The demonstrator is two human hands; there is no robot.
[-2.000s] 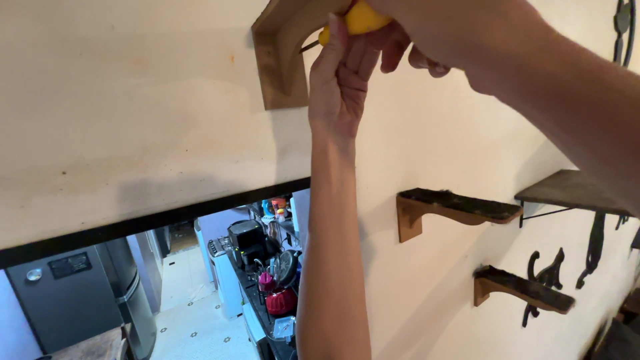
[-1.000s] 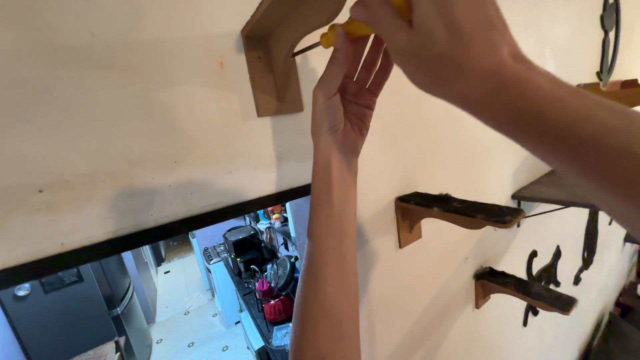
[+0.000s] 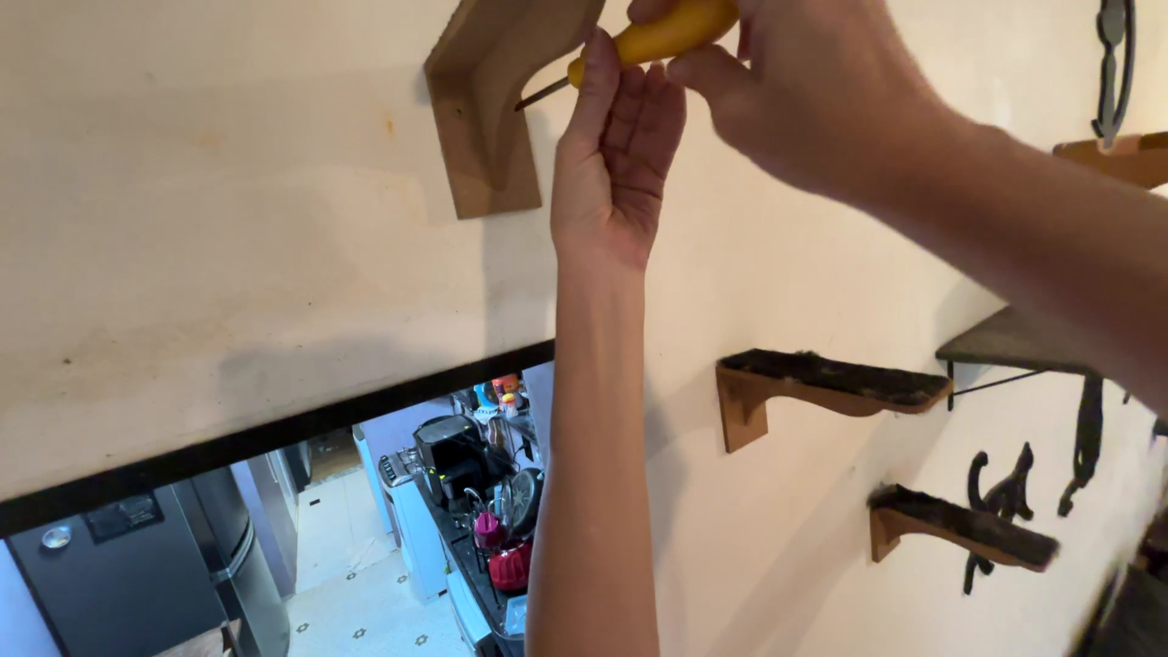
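Note:
A brown wooden shelf bracket [image 3: 488,137] is against the wall at the top centre, its upper part cut off by the frame. The yellow-handled screwdriver [image 3: 675,32] slants down to the left, its metal tip at the inner face of the bracket. My right hand [image 3: 803,91] grips the handle from the right. My left hand [image 3: 620,155] is raised below it, thumb and fingers around the front end of the handle by the shaft. Any screw at the tip is too small to tell.
Two small wooden wall shelves with dark fuzzy tops [image 3: 830,379] [image 3: 967,529] stick out at lower right. Near them are a larger grey shelf [image 3: 1022,338] and black cat-shaped wall ornaments [image 3: 1004,497]. A black-edged opening [image 3: 274,438] at lower left shows a kitchen below.
The screwdriver and my right hand have shifted so that more of the handle and shaft shows than two seconds ago. Both hands remain on the tool near the bracket.

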